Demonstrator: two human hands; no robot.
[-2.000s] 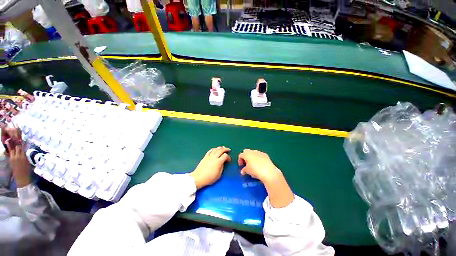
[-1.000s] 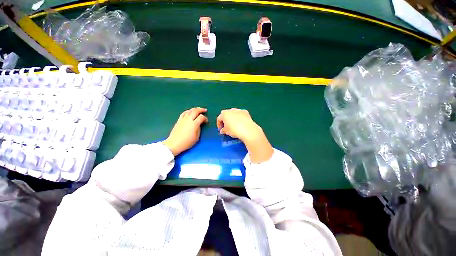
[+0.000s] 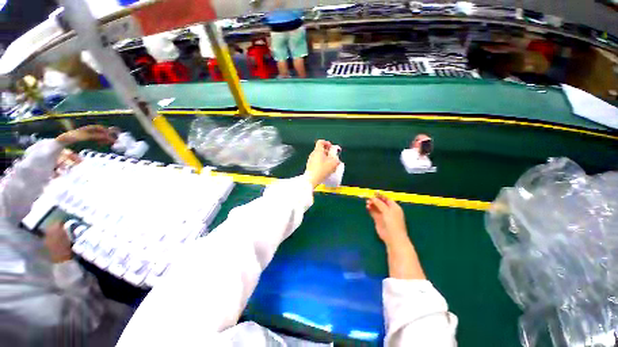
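My left hand [image 3: 321,162] reaches over the yellow edge strip and holds a white watch stand [image 3: 335,176] near its top; the watch on it is mostly hidden by my fingers. My right hand [image 3: 388,215] is raised beside the yellow strip, to the right of the stand. Its thumb and fingertips are close together, and whether they pinch something tiny cannot be told. Another smartwatch [image 3: 425,144] on a white stand [image 3: 417,161] is on the dark green belt. The glossy blue sheet [image 3: 318,295] lies on the green bench below my arms.
Rows of empty white watch stands [image 3: 146,210] are at left, with another worker's hands and sleeves around them. Clear blister trays [image 3: 569,237] are heaped at right. A crinkly clear piece [image 3: 237,144] rides on the belt behind a yellow post [image 3: 177,141].
My left hand has moved from the blue sheet forward to the belt and taken hold of a watch stand. My right hand has moved forward off the sheet. The other watch has shifted right.
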